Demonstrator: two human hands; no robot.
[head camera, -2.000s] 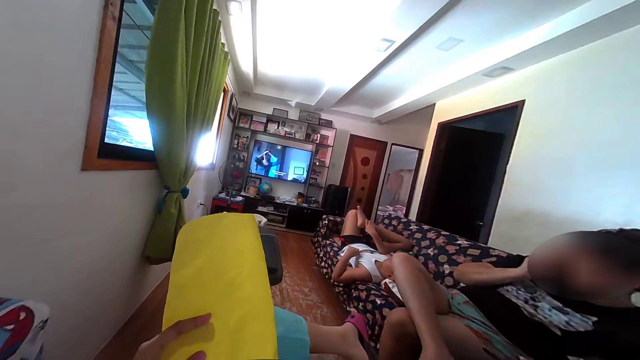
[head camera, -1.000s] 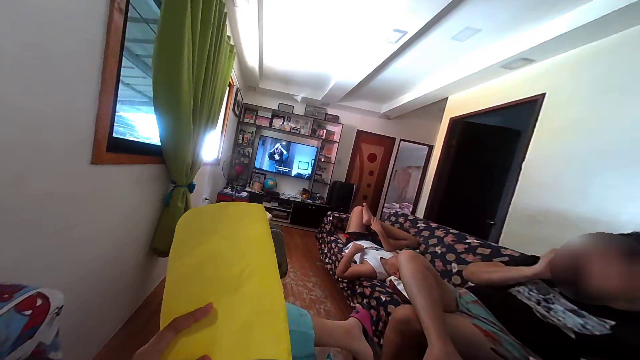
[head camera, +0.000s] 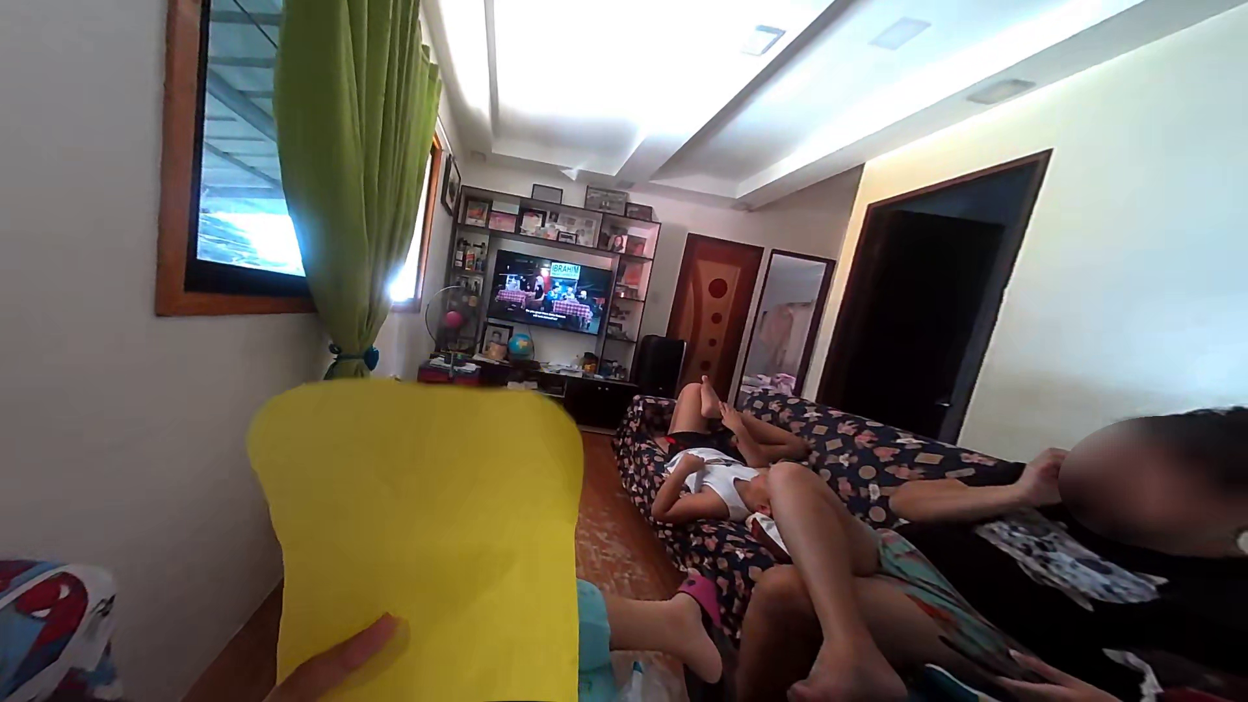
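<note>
A yellow sheet, paper or thin card (head camera: 429, 517), stands upright close in front of me with its upper corners rounded. My left hand (head camera: 336, 663) holds it near the lower left, thumb lying on the near face; the other fingers are hidden behind it or below the view. My right hand cannot be seen. To the right of the sheet, a leg in a teal garment and a foot in a pink and dark slipper (head camera: 700, 595) show.
Two people lie or recline on a patterned sofa (head camera: 877, 453) at the right. A television (head camera: 551, 292) and shelves stand at the far wall. A green curtain (head camera: 361, 175) hangs by the left window. A bag with a printed figure (head camera: 49, 624) is at lower left.
The yellow sheet now shows wider and more face-on, hiding the dark object that showed behind it earlier. The picture on the television has changed.
</note>
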